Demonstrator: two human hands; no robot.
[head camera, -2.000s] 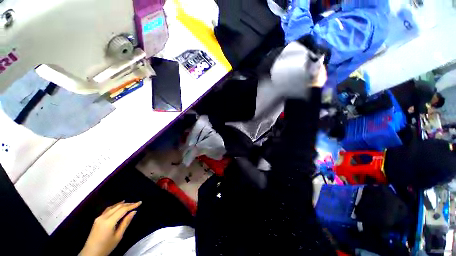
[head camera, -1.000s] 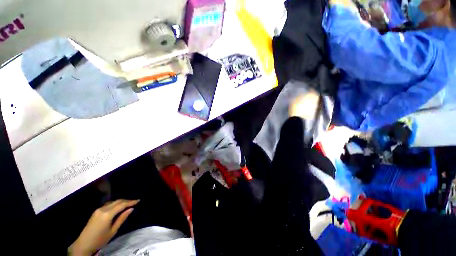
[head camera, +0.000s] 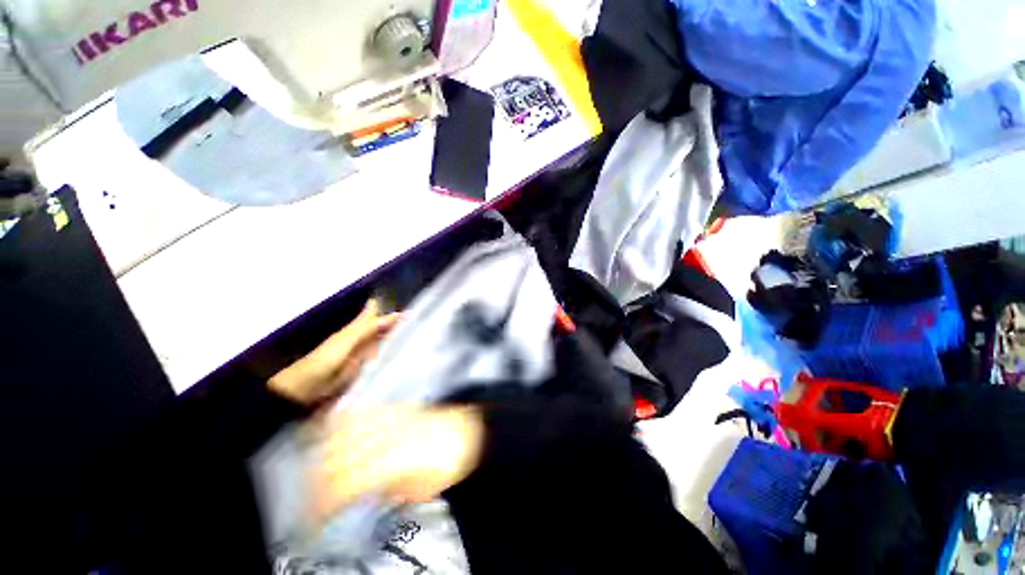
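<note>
A grey and black garment panel (head camera: 450, 320) lies slanted over my lap, in front of the table's edge. My right hand (head camera: 393, 453) is blurred and closed on its near part. My left hand (head camera: 335, 357) is at the panel's left edge, fingers partly behind the fabric; whether it grips cannot be told. More grey and black pieces (head camera: 650, 202) hang in a heap at the right. The sewing machine (head camera: 259, 51) stands on the white table (head camera: 242, 286). A rounded grey fabric scrap (head camera: 253, 152) with a black bar lies under its arm.
A dark phone (head camera: 462, 140), an orange-blue item (head camera: 384, 135) and a printed sticker (head camera: 532, 106) lie on the table. A person in blue (head camera: 787, 90) is at the upper right. Blue crates (head camera: 770, 505) and a red plastic object (head camera: 837, 416) stand at the right.
My right arm has drawn back from the heap towards my lap, with a grey and black panel. My left hand has moved up and right to it. The view has shifted.
</note>
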